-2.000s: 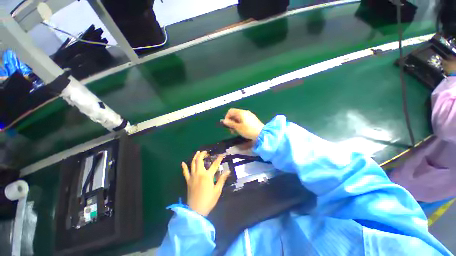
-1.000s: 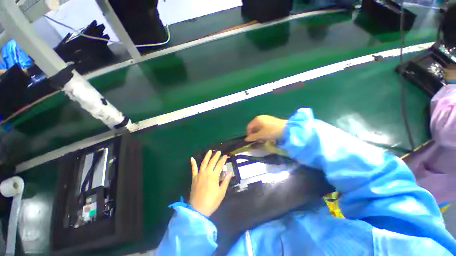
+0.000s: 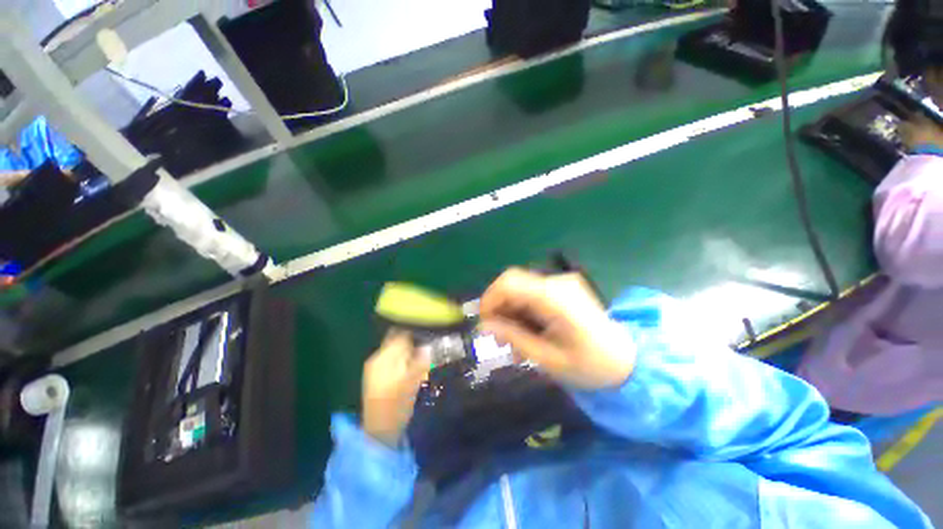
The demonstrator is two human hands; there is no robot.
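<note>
An open flat electronic device (image 3: 492,356) with a silver area lies in front of me, partly hidden by my hands. My right hand (image 3: 553,329) is above its right part, fingers pinched. A blurred pale-yellow strip (image 3: 419,307) runs left from near these fingertips and appears held by them. My left hand (image 3: 391,384) is at the device's left end, fingers bent and blurred, just below the strip; whether it grips anything cannot be told. A small yellow piece (image 3: 543,437) shows near my lap.
A second open device (image 3: 196,382) sits in a black foam tray (image 3: 267,387) at left. A white roll (image 3: 43,395) is at far left. A white-wrapped post (image 3: 202,227) stands behind the tray. A black cord (image 3: 794,176) hangs at right. A person's pink sleeve (image 3: 910,222) is at far right.
The yellow strip has come up above the device, left of my right hand. My right hand looks larger and lower. My left hand has moved slightly left, and its spread fingers have bent.
</note>
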